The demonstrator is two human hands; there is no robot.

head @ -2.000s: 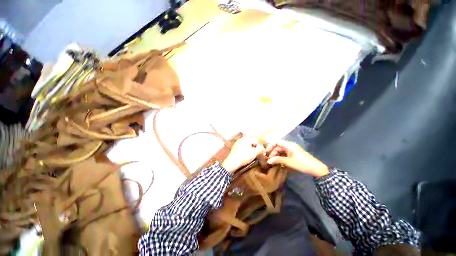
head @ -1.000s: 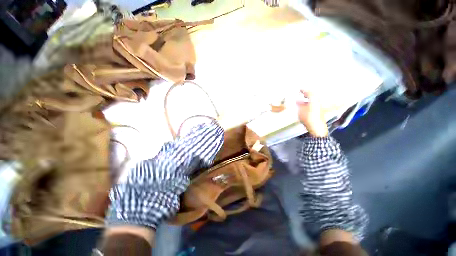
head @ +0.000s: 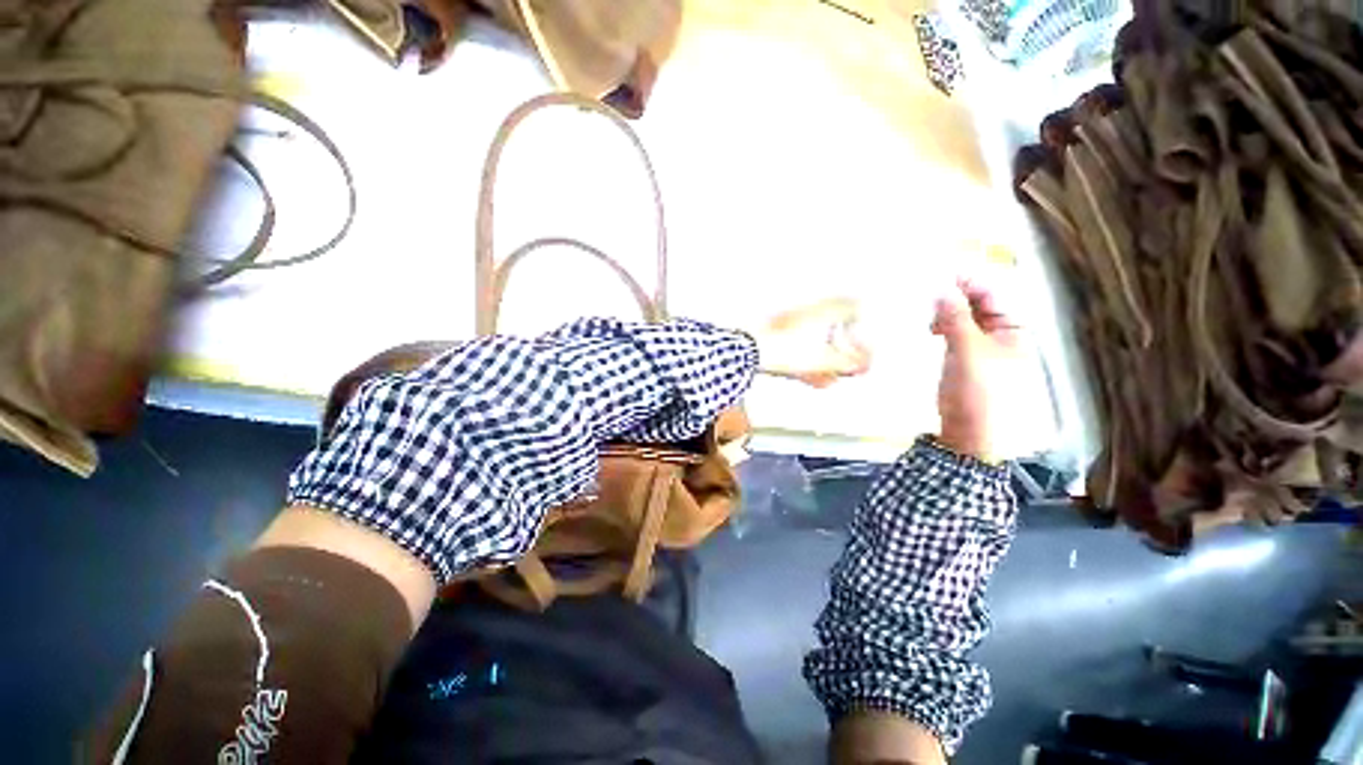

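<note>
A tan-brown handbag [head: 591, 541] lies against the table edge and my lap, partly hidden under my left sleeve. Its two long handles [head: 483, 224] loop up over the white table, and short straps hang on its front. The gold-toothed zipper shows at its mouth. My left hand [head: 815, 342] is off the bag, over the table to its right, fingers curled. My right hand [head: 975, 351] is raised a little further right, thumb and fingertips near each other. Glare washes out both hands; whether they hold anything small cannot be made out.
The white-covered worktable [head: 792, 180] spans the front. More brown bags [head: 97, 194] lie at the left and top. A large heap of dark brown straps or bags [head: 1226, 284] stands at the right. A dark apron [head: 568, 688] covers my lap above the grey floor.
Both hands have left the bag mouth, the right first, then the left, and are now over the table to its right. The view has turned right, bringing the dark brown heap closer.
</note>
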